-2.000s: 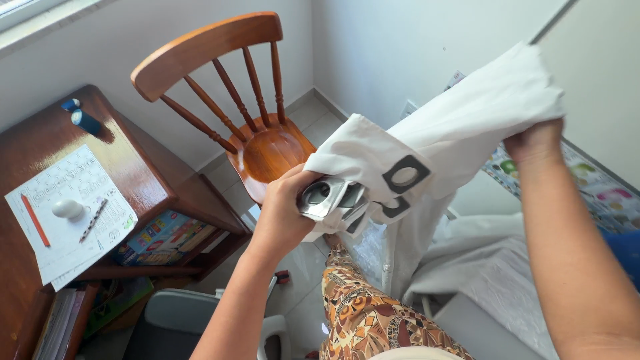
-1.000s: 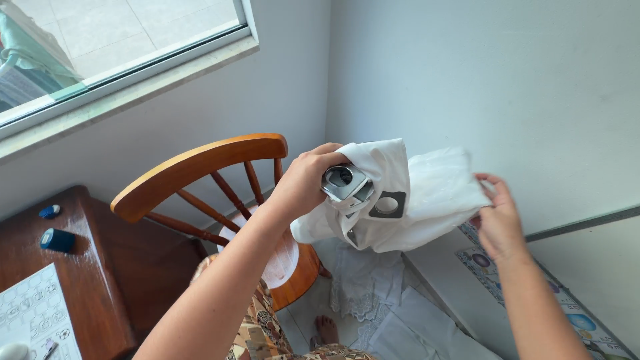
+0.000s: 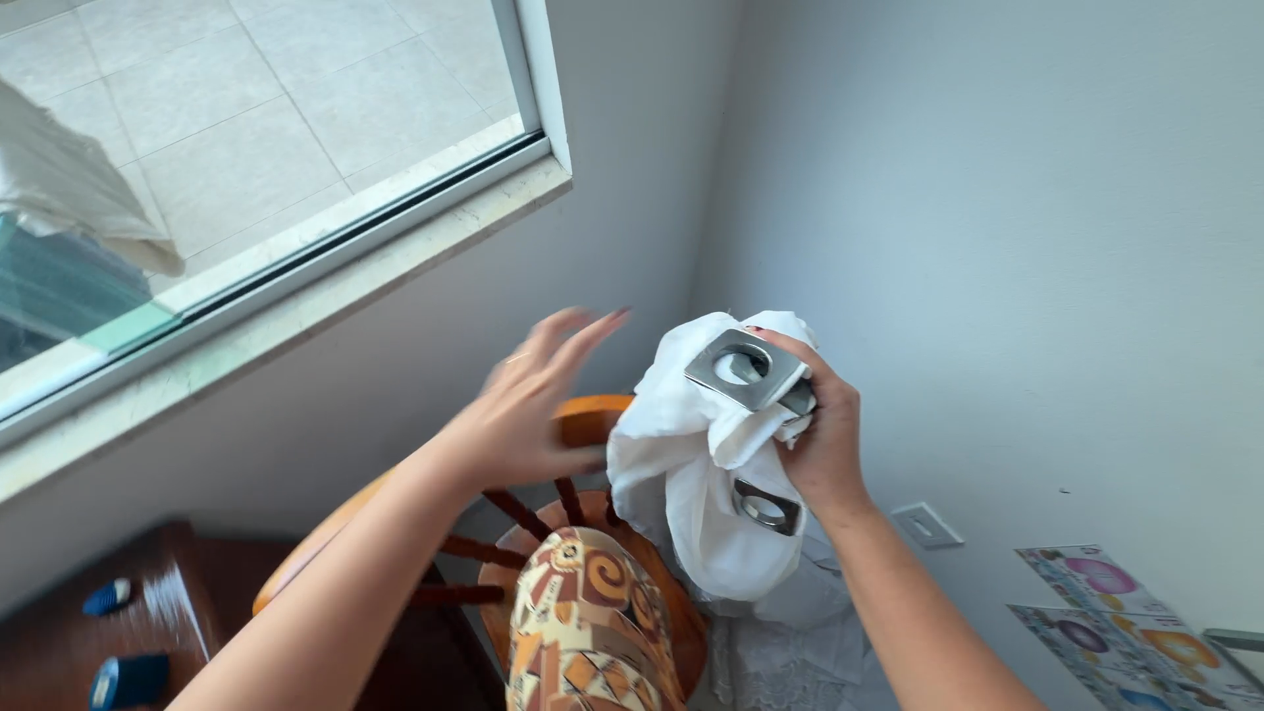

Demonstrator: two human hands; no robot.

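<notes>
A bunched white curtain point(image 3: 652, 434) with square silver grommets point(image 3: 746, 368) hangs from my right hand point(image 3: 825, 425), whose fingers are closed around its gathered top edge. Another grommet point(image 3: 767, 506) shows lower on the fabric. Just left of the cloth, my left hand point(image 3: 533, 400) is raised with its fingers apart, blurred and holding nothing. The lower part of the curtain reaches down over more white, lace-like fabric point(image 3: 790, 652) near the floor.
A wooden chair point(image 3: 588, 420) stands below my hands, with my patterned-clothed knee point(image 3: 592, 612) over its seat. A dark wooden desk point(image 3: 188, 602) is at lower left, a window sill point(image 3: 395, 286) above it. Illustrated sheets point(image 3: 1096, 583) are at lower right.
The grommeted top, held in my left hand earlier, is now in my right hand. My left hand has let go. The view has swung toward the window and corner.
</notes>
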